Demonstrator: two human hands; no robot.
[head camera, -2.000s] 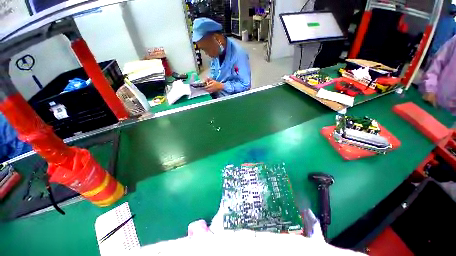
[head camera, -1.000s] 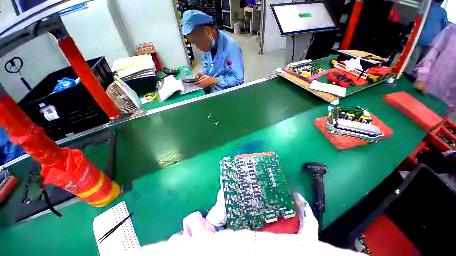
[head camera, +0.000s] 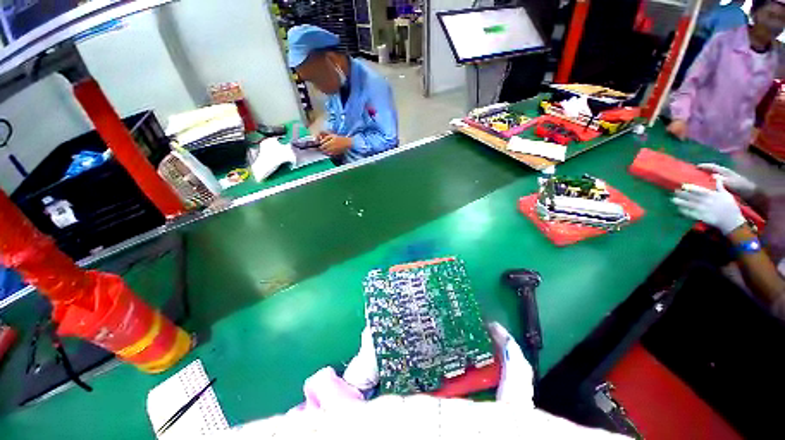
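Note:
A green circuit board (head camera: 426, 322) lies solder side up on a red foam pad (head camera: 469, 381) in front of me. My left hand (head camera: 363, 363), in a white glove, is at the board's left edge. My right hand (head camera: 514, 365), also gloved, is at its right edge. Both hands are partly cut off by my white clothing, and the fingers are mostly hidden under or behind the board. A black barcode scanner (head camera: 526, 314) lies just right of the board, touched by neither hand.
Another board (head camera: 583, 206) sits component side up on red foam. Another person's gloved hands (head camera: 713, 206) touch red pads (head camera: 667, 170) at right. A black bin (head camera: 723, 344), notebook (head camera: 185, 400), wrapped post (head camera: 120, 322) and parts tray (head camera: 516, 146) surround the bench. A person in blue sits beyond.
The view has shifted right. Another person's gloved hands have appeared at the red pads on the right. The board sits askew on its foam, with my hands still at its sides.

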